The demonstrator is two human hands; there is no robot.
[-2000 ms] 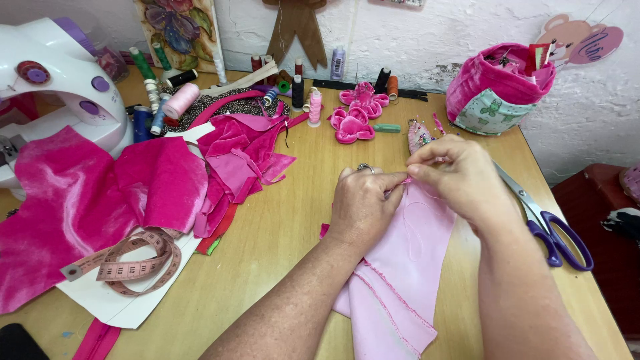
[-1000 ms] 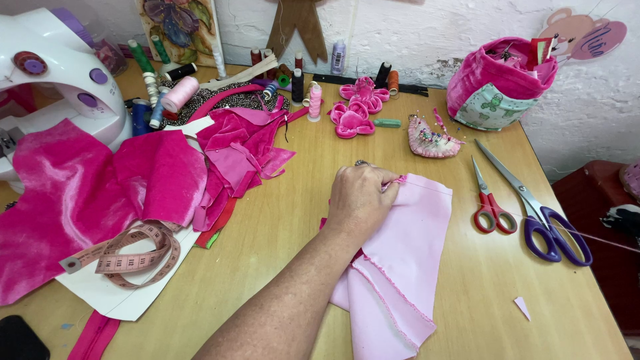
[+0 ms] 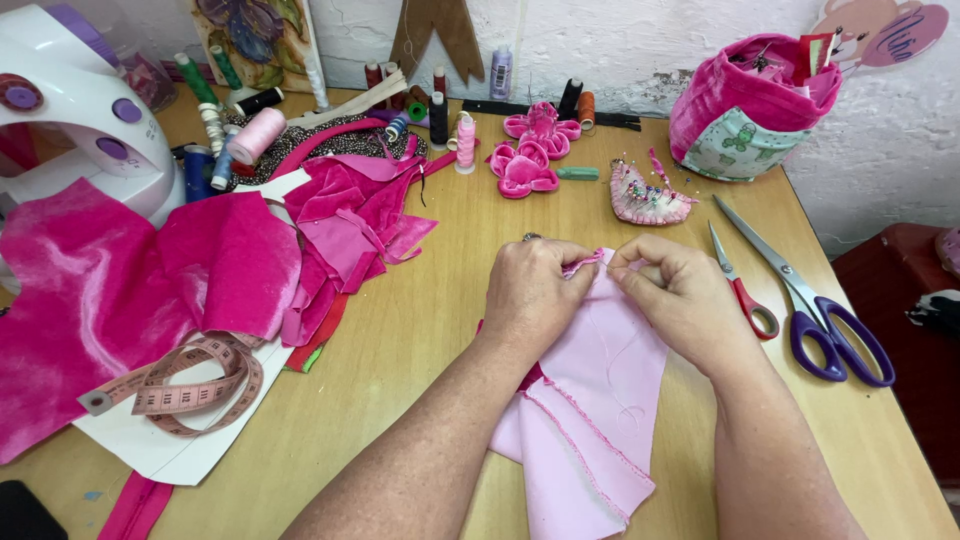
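Note:
Light pink fabric with stitched hot pink edges lies below my hands, partly over its own folds. My left hand, with a ring on one finger, pinches the fabric's upper edge between thumb and forefinger. Just right of it, my right hand has thumb and forefinger closed together at the same edge; a thin thread trails down over the cloth. A needle between those fingers is too small to make out. Close by on the right are small red-handled scissors and large purple-handled scissors.
A pincushion, velvet flowers and a green clip lie beyond my hands. A fabric basket stands back right. Hot pink velvet, a tape measure, thread spools and a sewing machine occupy the left.
My right hand, out of view one second ago, is back at the fabric's upper edge beside my left hand. The small pale scrap seen at the right one second ago is now hidden or gone.

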